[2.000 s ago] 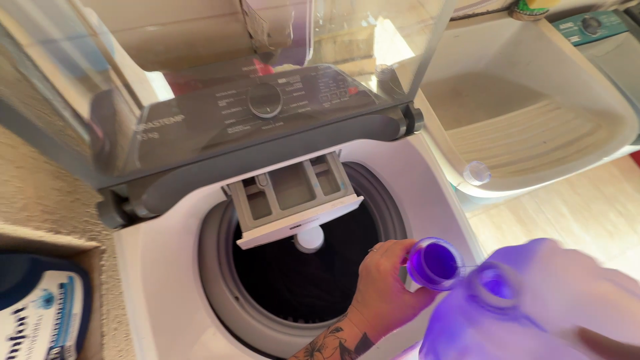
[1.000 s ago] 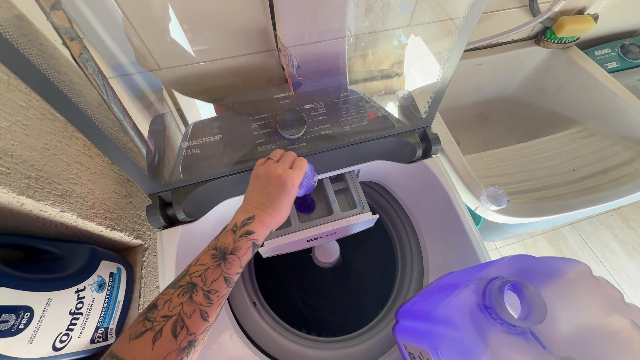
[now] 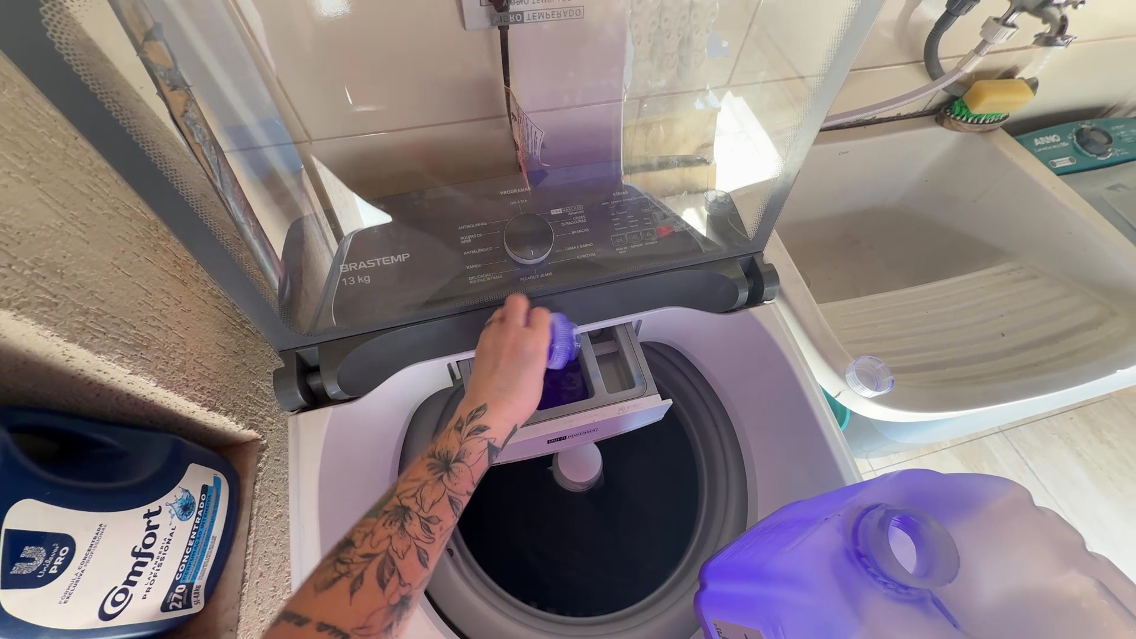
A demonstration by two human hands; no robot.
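My left hand [image 3: 510, 355], on a tattooed forearm, holds a purple measuring cap [image 3: 562, 341] tilted over the detergent drawer [image 3: 614, 362] of a top-loading washing machine [image 3: 790, 399]. Purple liquid lies in the drawer compartment below the cap. Beneath the drawer, the drum [image 3: 577, 532] looks dark inside. At the lower right is a large translucent jug [image 3: 799, 568] with purple liquid and an uncapped mouth. My right hand cannot be made out; the jug's right part runs out of view.
The machine's glass lid [image 3: 426, 98] stands raised behind the control panel [image 3: 399, 257]. A blue Comfort softener bottle [image 3: 115, 532] is at the left by a rough wall. On the right is a laundry sink [image 3: 905, 204] with a clear cap [image 3: 869, 376] on its rim and a brush with a sponge [image 3: 985, 105].
Two seconds ago my left hand held the purple cap beside the jug's mouth, right of the drawer. It has moved left to the drawer, and the cap is now tipped. The jug now sits more upright.
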